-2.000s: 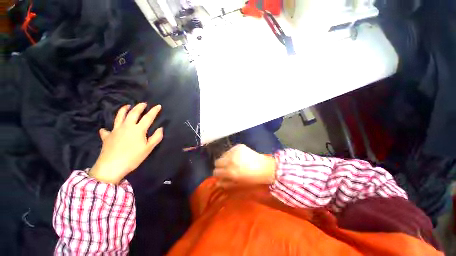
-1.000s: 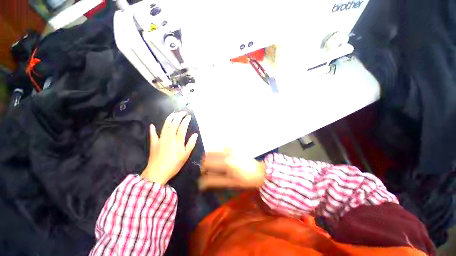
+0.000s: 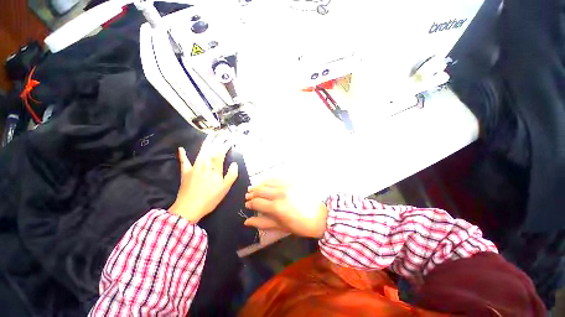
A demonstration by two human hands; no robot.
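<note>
The black garment (image 3: pixel 118 173) spreads over the left side, its right edge running along the white machine bed (image 3: pixel 297 158) below the needle area. My left hand (image 3: pixel 206 179) lies flat on the cloth, fingers spread, fingertips close to the presser foot and needle area (image 3: pixel 234 127), which is partly lost in glare. My right hand (image 3: pixel 282 207) is at the front left corner of the bed, fingers bent at the cloth's edge; whether it pinches the cloth I cannot tell. A thin pale thread (image 3: pixel 242 214) lies on the cloth beside it.
The white sewing machine (image 3: pixel 372 37) marked "brother" stands across the top. Slim red and dark snips (image 3: pixel 333 105) lie under its arm. An orange-red cord (image 3: pixel 29 86) is at far left. More black cloth (image 3: pixel 533 124) hangs at right. Orange clothing (image 3: pixel 310 288) covers the lap.
My left hand has moved up and right across the cloth to near the needle. My right hand has risen from the lap to the bed's front corner. The view shows more of the machine.
</note>
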